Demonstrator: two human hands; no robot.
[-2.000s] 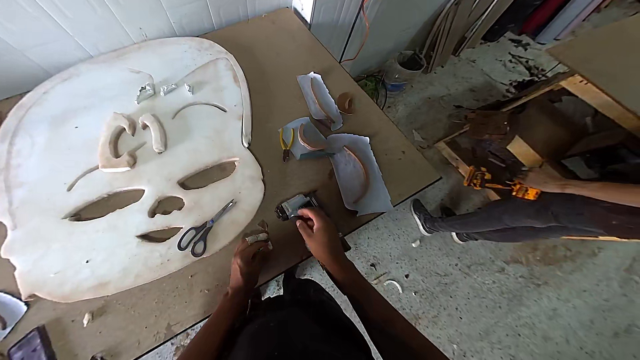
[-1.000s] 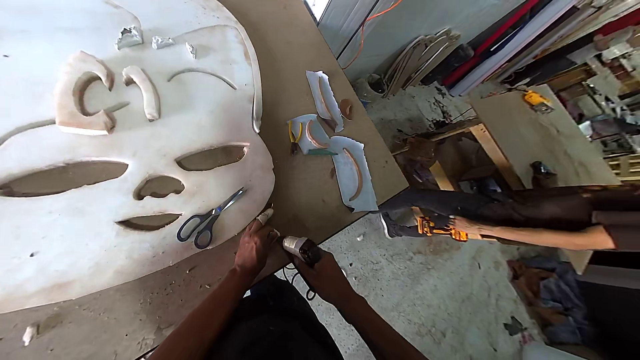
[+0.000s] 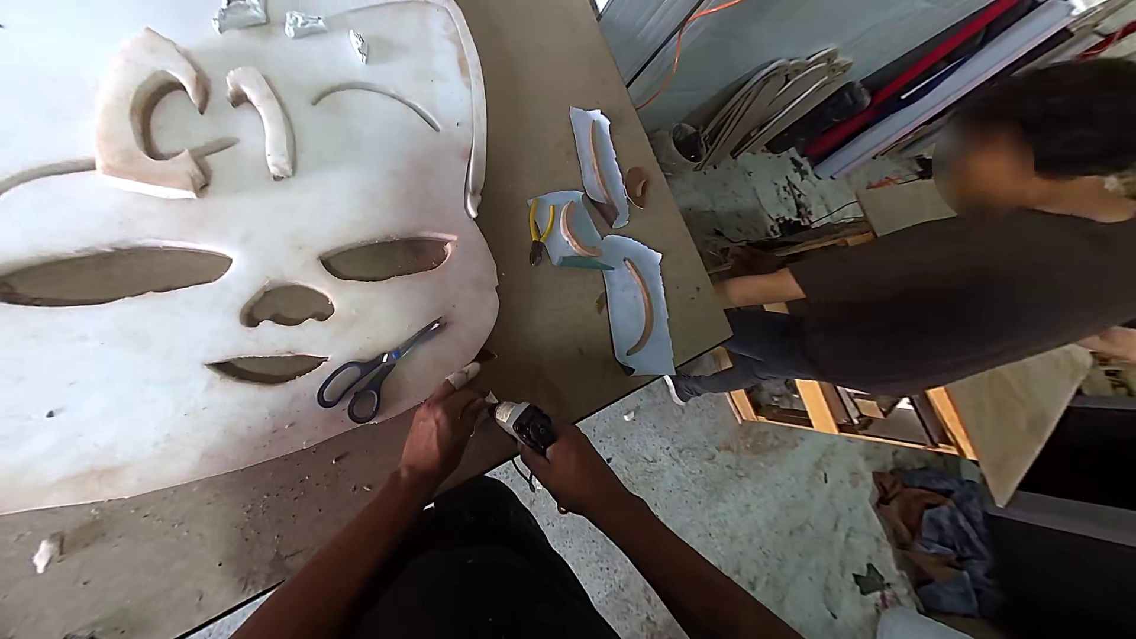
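Note:
My right hand grips a corded handheld power tool, its nose pointing left toward my left hand. My left hand is at the table edge with fingers bent around a small piece, mostly hidden; one fingertip has a pale wrap. Left of my hands lies a large white face-shaped foam panel with cut-out openings. Blue-handled scissors rest on the panel, near my left hand. Curved foam pieces lie on its upper part.
Yellow-handled pliers and curved strips on pale sheets lie at the table's right side. A brown ring is beside them. Another person stands beyond the table's right corner, near a wooden frame. Cloths lie on the floor.
The right hand has lifted the power tool from the table and brought it beside my left hand. The other person has moved closer to the table. The view has shifted right.

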